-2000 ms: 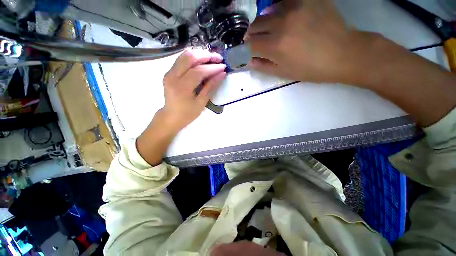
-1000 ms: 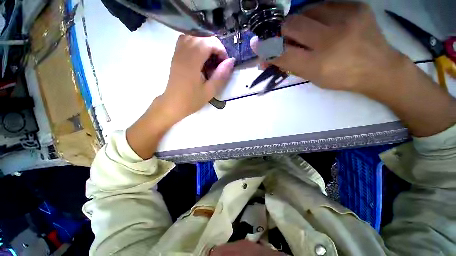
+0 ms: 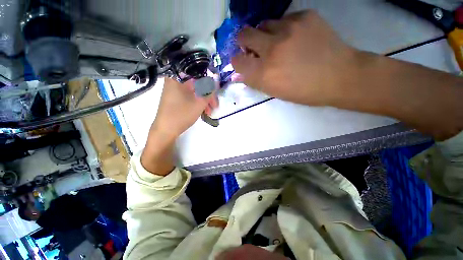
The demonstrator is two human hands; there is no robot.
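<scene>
The dark blue piece point(image 3: 228, 39) lies beside the sewing machine head point(image 3: 117, 45), partly hidden by my right hand point(image 3: 289, 56). My right hand is curled with its fingertips on this cloth; whether it holds a tool in the palm is hidden. My left hand point(image 3: 177, 109) is at the machine's front, its fingers partly hidden behind the round tension assembly point(image 3: 194, 64) and a grey knob point(image 3: 205, 87). What its fingertips hold cannot be told.
Shears with an orange-yellow handle point(image 3: 456, 40) lie at the upper right. Dark cloth point(image 3: 259, 9) is at the top. A measuring strip point(image 3: 304, 148) runs along the white table's point(image 3: 284, 124) near edge. Brown cardboard point(image 3: 104, 139) is at left, a blue crate point(image 3: 408, 188) below right.
The view has shifted, showing more of the machine head. The snips' dark blades, seen under my right hand one second ago, no longer show. More blue cloth shows by my right fingers.
</scene>
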